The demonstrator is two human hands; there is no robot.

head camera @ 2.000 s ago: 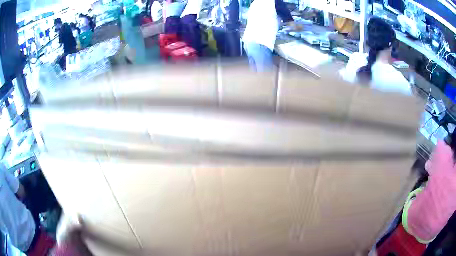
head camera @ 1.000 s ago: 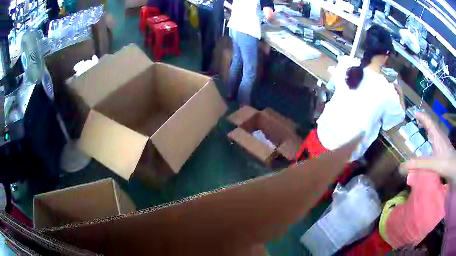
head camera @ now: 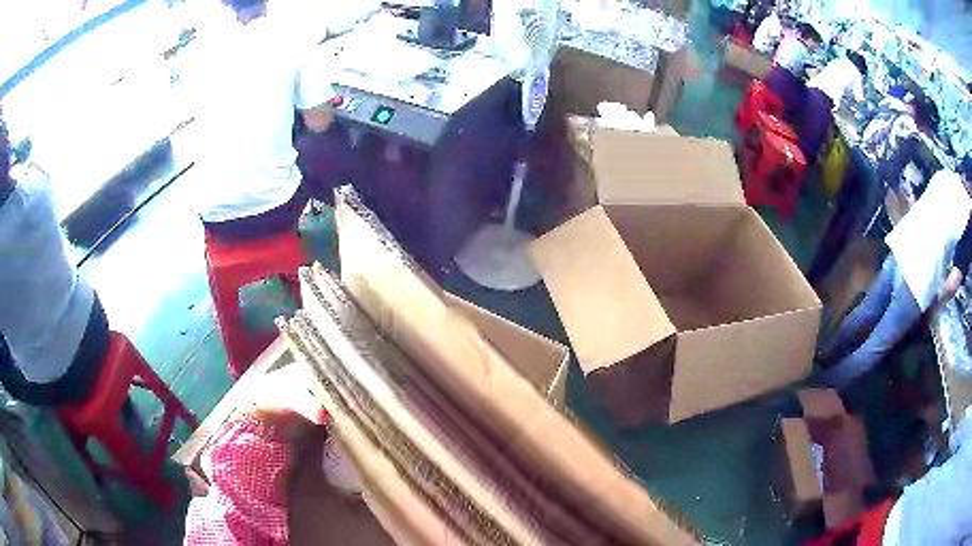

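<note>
Several large brown cardboard sheets [head camera: 458, 373], perhaps folded cartons, lean together in a tilted bundle from the centre to the bottom edge, edges towards me. My left hand [head camera: 293, 395] is blurred and partly hidden at the bundle's left edge, above a red-and-white checked sleeve; it appears to grip the sheets. My right hand is not in view. A large open carton [head camera: 746, 357] with its flaps folded out stands on the floor right of the bundle. Another open carton [head camera: 538, 357] is partly hidden behind the sheets.
A white standing fan [head camera: 512, 256] stands behind the bundle, by a machine table [head camera: 426, 107]. A person [head camera: 250, 117] is at a red stool [head camera: 250, 283], another person [head camera: 43, 277] at the far left. A small open carton [head camera: 837, 459] and more people are at right.
The view has swung left, so the large open carton now shows further right. The single panel across the front is replaced by the upright bundle. My right hand has left the picture.
</note>
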